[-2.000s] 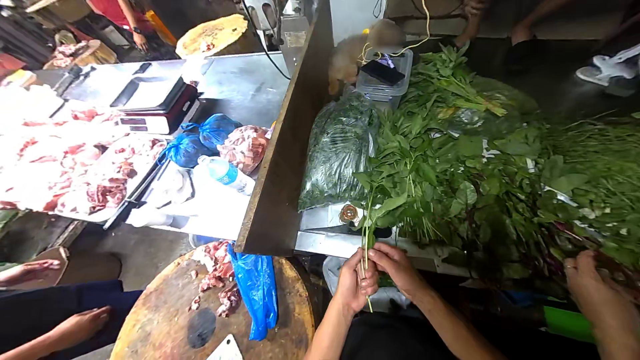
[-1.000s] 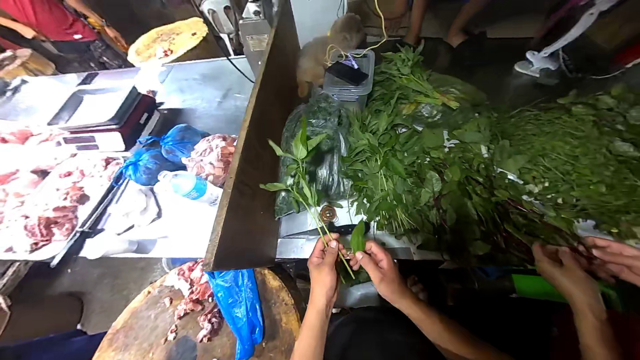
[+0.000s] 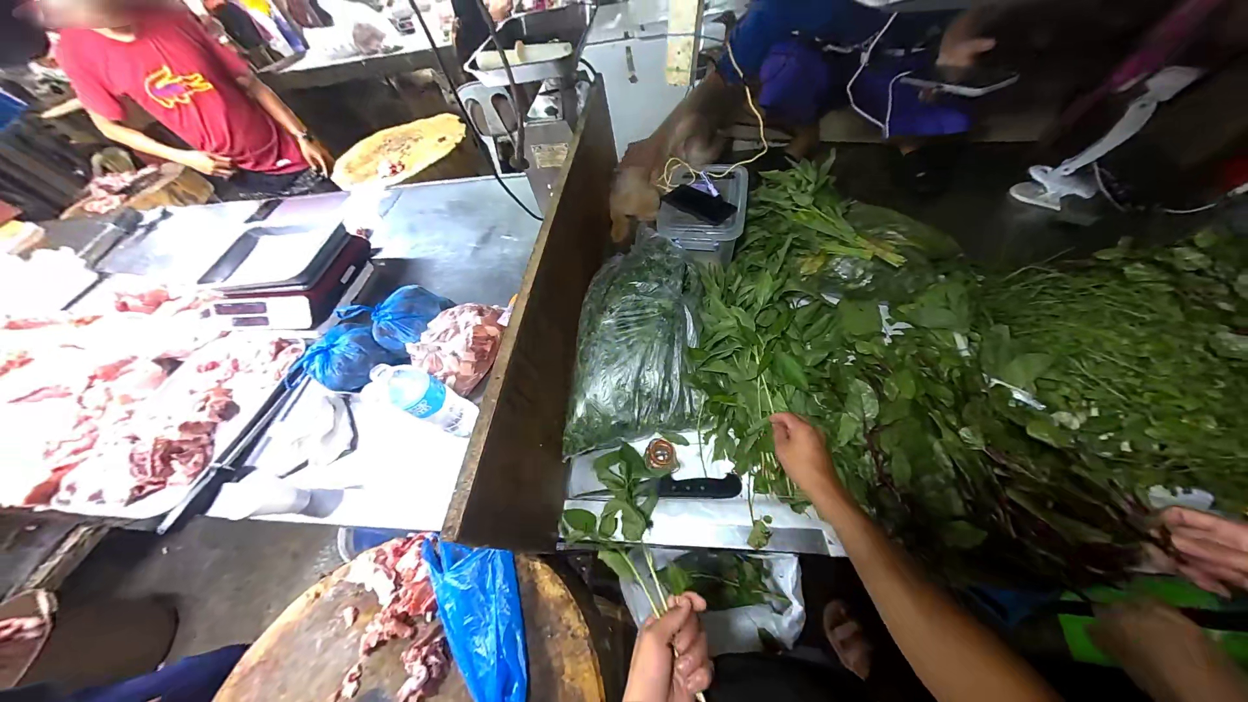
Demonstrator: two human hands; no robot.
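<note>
My left hand (image 3: 671, 647) is closed around the thin stems of a few leafy green sprigs (image 3: 629, 502), whose leaves point up and to the left at the counter edge. My right hand (image 3: 804, 453) reaches to the near side of a pile of leafy greens (image 3: 770, 322), with fingertips at the stems; its grip is not plain. Left of that hand lie a black-handled knife (image 3: 700, 487) and a roll of rubber bands (image 3: 660, 453). Behind them rests a clear plastic bag of greens (image 3: 634, 341). Below the counter edge is a whitish bag (image 3: 780, 595) with leaves.
A wooden divider (image 3: 536, 341) separates the greens from a meat table with a scale (image 3: 283, 273) and blue bags (image 3: 400, 317). A round chopping block (image 3: 565, 624) holds meat scraps. A plastic container (image 3: 726, 229) bears a phone. Another person's hands (image 3: 1209, 546) are at the right.
My hands have moved apart: the right has gone from near the left to the greens pile, while the left holds sprigs lower down. The view takes in more of the background.
</note>
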